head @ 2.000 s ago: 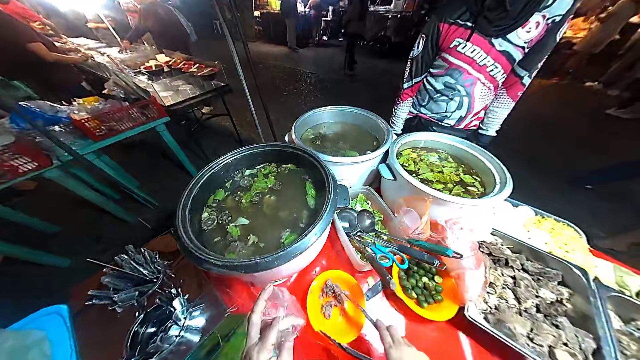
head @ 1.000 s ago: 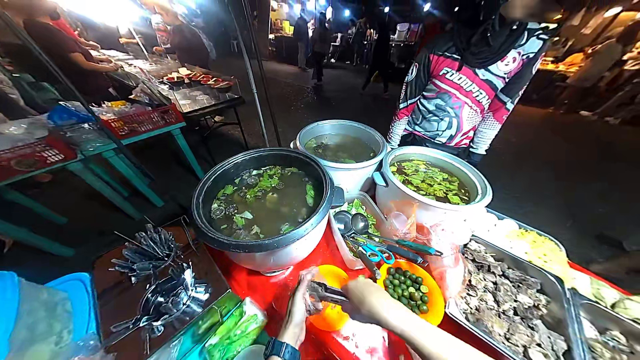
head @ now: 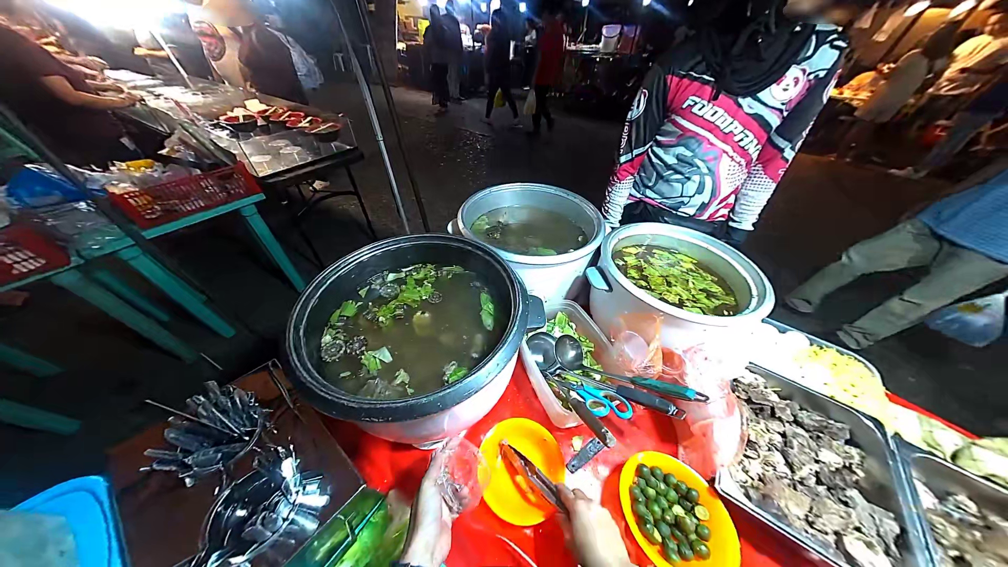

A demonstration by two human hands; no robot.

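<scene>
At the bottom centre, my left hand holds a clear plastic bag upright, with something pale inside. To its right, my right hand grips metal tongs, whose jaws lie over an orange-yellow plate on the red tabletop. No meat can be made out on that plate. Beside my right hand stands another yellow plate of small green citrus fruits. Behind the hands is a large dark-rimmed pot of broth with leafy greens.
Two white pots of soup stand farther back. Ladles and blue-handled scissors rest across a plastic tub of greens. Metal trays of chopped meat lie right, wrapped utensils left. A person stands beyond the pots.
The dark meat seen on the orange plate two seconds ago no longer shows there. My right hand has drawn back from my left, which holds up the bag.
</scene>
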